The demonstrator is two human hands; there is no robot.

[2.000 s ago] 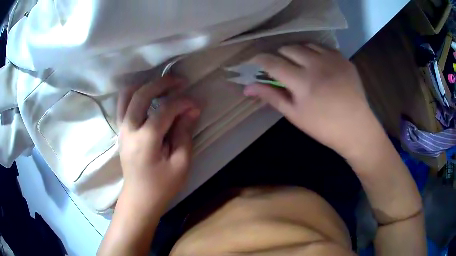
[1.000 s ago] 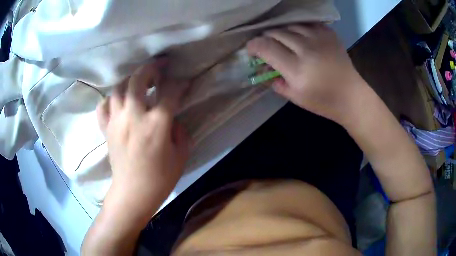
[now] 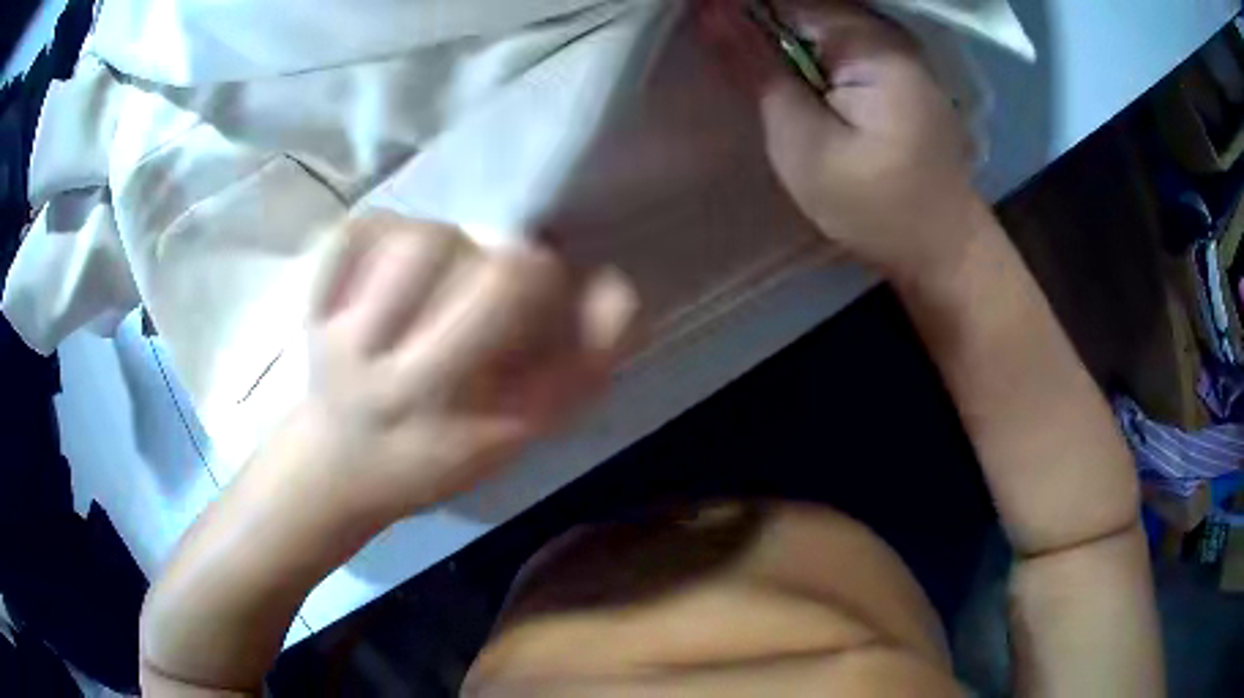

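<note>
The cream garment [image 3: 232,205] covers much of the table, with a squarish stitched patch pocket at its left part. Its long layered edges run below my hands. My right hand [image 3: 873,130] is at the top, closed round the green-handled thread snips [image 3: 791,48]; the blades are hidden. Its fingers are also at a raised fold of the garment. My left hand [image 3: 450,341] is blurred over the near part of the garment, fingers curled; whether it grips cloth cannot be told.
The white tabletop [image 3: 116,423] shows at the left with a thin dark line across it. Dark cloth [image 3: 34,505] hangs at the far left. At the right, beside the table, are boxes and a striped purple-white cloth [image 3: 1173,447]. The wearer's body is below.
My right hand has moved up with the snips, and the garment's upper layer is lifted into a fold there. My left hand has moved right and curled. The garment has shifted a little.
</note>
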